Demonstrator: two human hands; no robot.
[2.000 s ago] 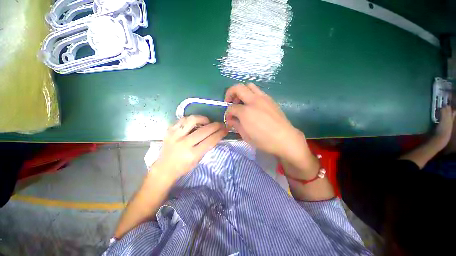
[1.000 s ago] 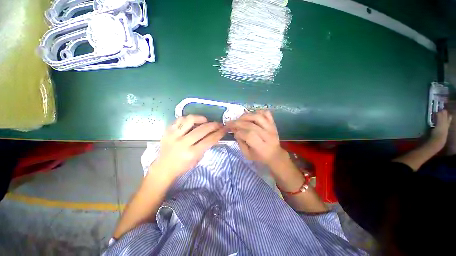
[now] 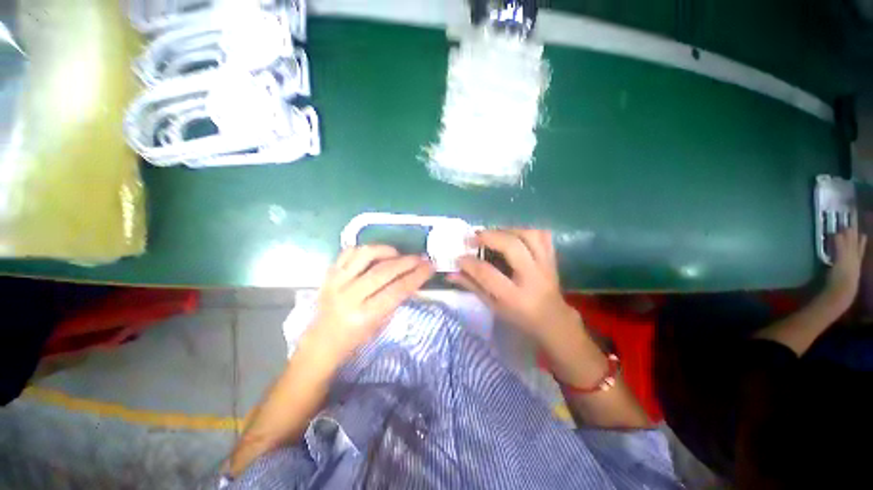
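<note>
A single white plastic frame (image 3: 392, 220) lies flat at the near edge of the green table, its open loop to the left and its round disc to the right. My left hand (image 3: 369, 292) grips its near side, fingertips by the disc. My right hand (image 3: 517, 278) holds its right end, with thumb and fingers at the disc and the squared end. No strip can be made out between my fingers; the picture is slightly blurred. A pile of thin white strips (image 3: 490, 110) lies ahead of my hands.
Stacked white frames (image 3: 225, 120) stand at the left beside a glossy yellow bag (image 3: 86, 144). A dark shiny object (image 3: 504, 14) is at the pile's far end. At the far right, another person's hand (image 3: 844, 263) touches a white frame group (image 3: 825, 218). Red stools (image 3: 124, 321) are below the table edge.
My right hand came back from above the frame to its right end, uncovering the disc. The view has tilted up, showing the dark object beyond the pile.
</note>
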